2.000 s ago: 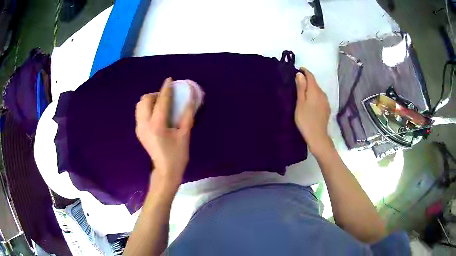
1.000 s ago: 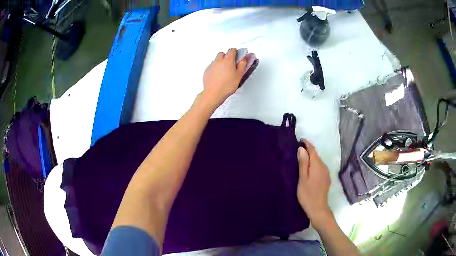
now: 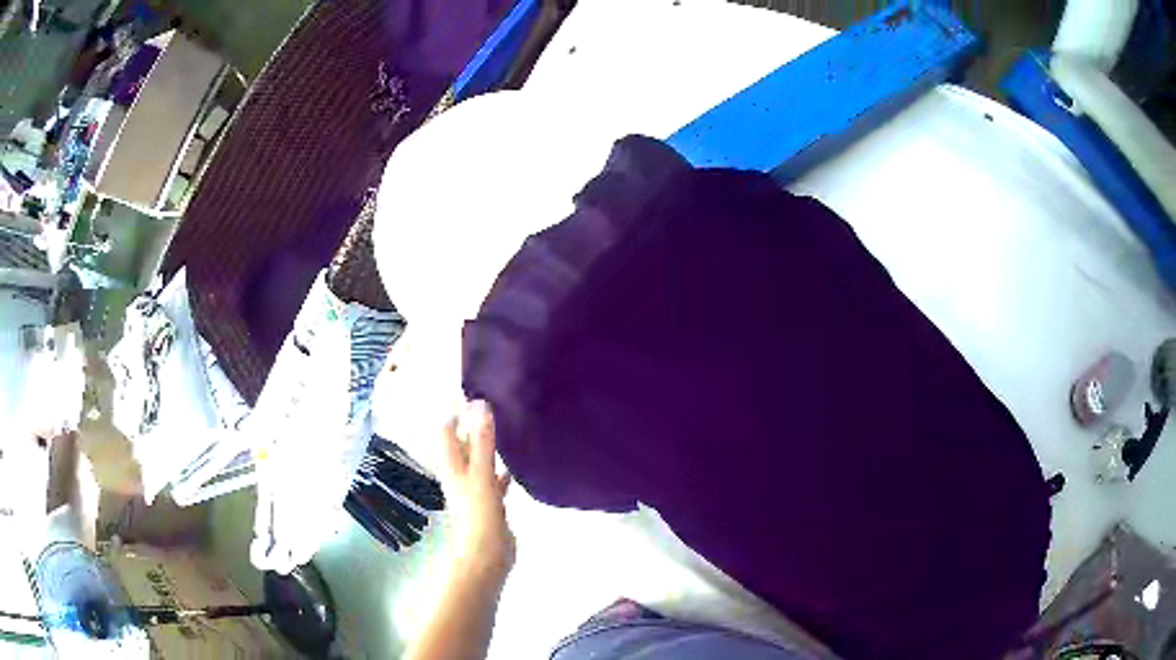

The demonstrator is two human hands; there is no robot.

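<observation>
The dark purple garment point(image 3: 774, 374) lies on the white padded table point(image 3: 439, 219), its ruffled, flared edge towards the left. My left hand point(image 3: 477, 503) is at the lower left, beside that edge, with thumb and finger slightly apart and nothing visible held. Whether the fingertips touch the cloth is unclear. My right hand is not in view. The small oval brush point(image 3: 1100, 388) lies on the table at the far right.
A clear spray bottle point(image 3: 1112, 454) and a dark round object point(image 3: 1165, 371) stand at the right. A blue bar point(image 3: 825, 90) lies beyond the garment. The grey iron rest point(image 3: 1116, 580) is at lower right. A brown ribbed basket point(image 3: 290, 155) and white cloths point(image 3: 303, 426) are left.
The view has swung left to the flared edge. My left hand has let go of the brush and come to the garment's near-left edge. My right hand has left view.
</observation>
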